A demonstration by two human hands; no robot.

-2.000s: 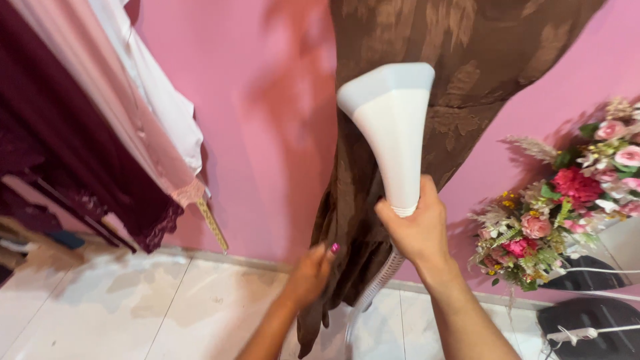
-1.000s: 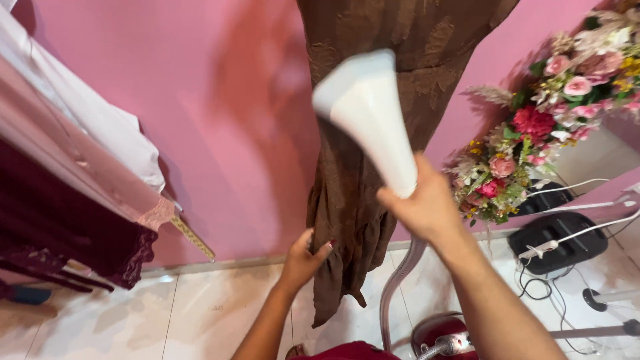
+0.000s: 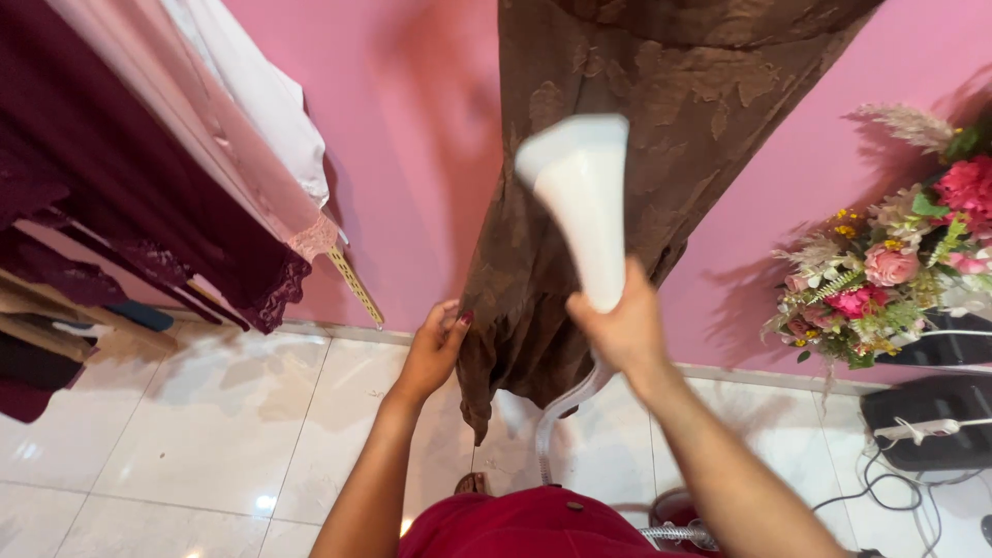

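A long brown patterned garment (image 3: 573, 225) hangs against the pink wall, its gathered hem near the floor. My right hand (image 3: 624, 322) is closed around the narrow handle of a white garment steamer head (image 3: 585, 194), whose wide end points up in front of the fabric. From its lower end a ribbed hose (image 3: 550, 426) curves down toward the floor. My left hand (image 3: 442, 341) is at the garment's left edge near the hem, thumb against the cloth; whether the fingers behind pinch it is hidden.
Maroon, pink and white garments (image 3: 232, 147) hang at the left. A flower arrangement (image 3: 891, 271) is on the right, above a black object (image 3: 930, 422), a power strip (image 3: 922, 428) and loose cables (image 3: 891, 480) on the tiled floor. The steamer's red base (image 3: 674, 508) shows at the bottom, partly hidden.
My left hand, apart from the cloth's lower part and blurred two seconds ago, is now at its left edge. My right hand still holds the steamer head. The view has shifted somewhat.
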